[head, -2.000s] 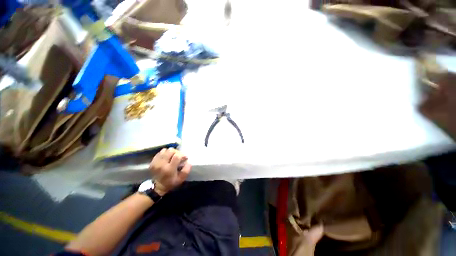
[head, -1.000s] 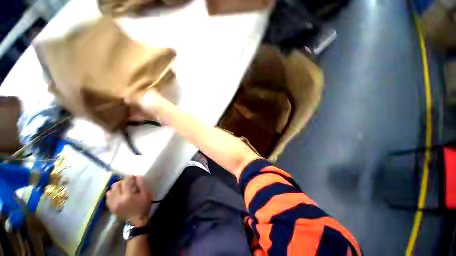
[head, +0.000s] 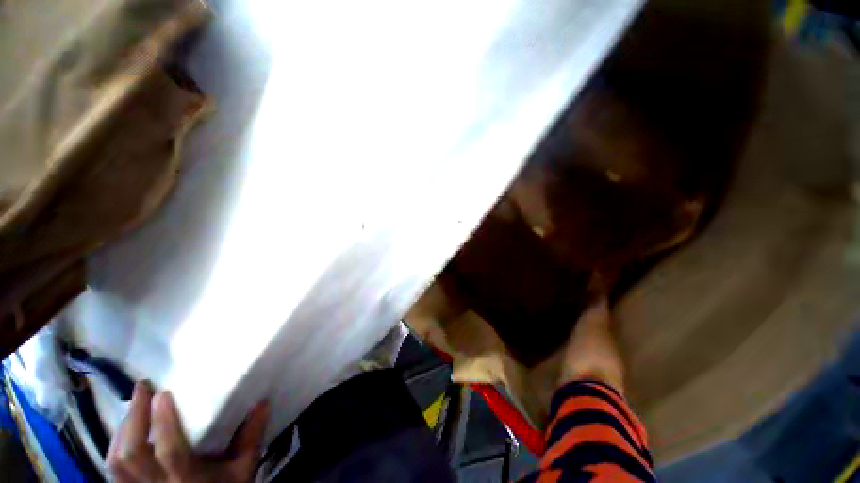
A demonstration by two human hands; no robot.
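Note:
My left hand (head: 179, 448) is at the white-covered table's near edge, thumb and fingers apart, cut off by the picture's bottom. My right hand (head: 597, 307) reaches down into a large brown carton (head: 754, 321); its fingers are lost in the dark interior, so any hold is hidden. Dark brown bag bodies (head: 603, 189) lie inside the carton. A brown bag body (head: 104, 151) lies at the left on the table. Black curved handles, seemingly the pliers (head: 108, 371), show partly above my left hand.
The white table (head: 349, 160) runs diagonally, its edge beside the carton. A red band (head: 504, 415) shows low on the carton. Blue and clear material (head: 33, 396) is at the lower left. My dark apron (head: 368, 439) is below the table edge. Grey floor shows at the lower right.
The view has swung right and closer to the carton. My right hand has left the bag body on the table and moved into the carton. My left hand's fingers have spread.

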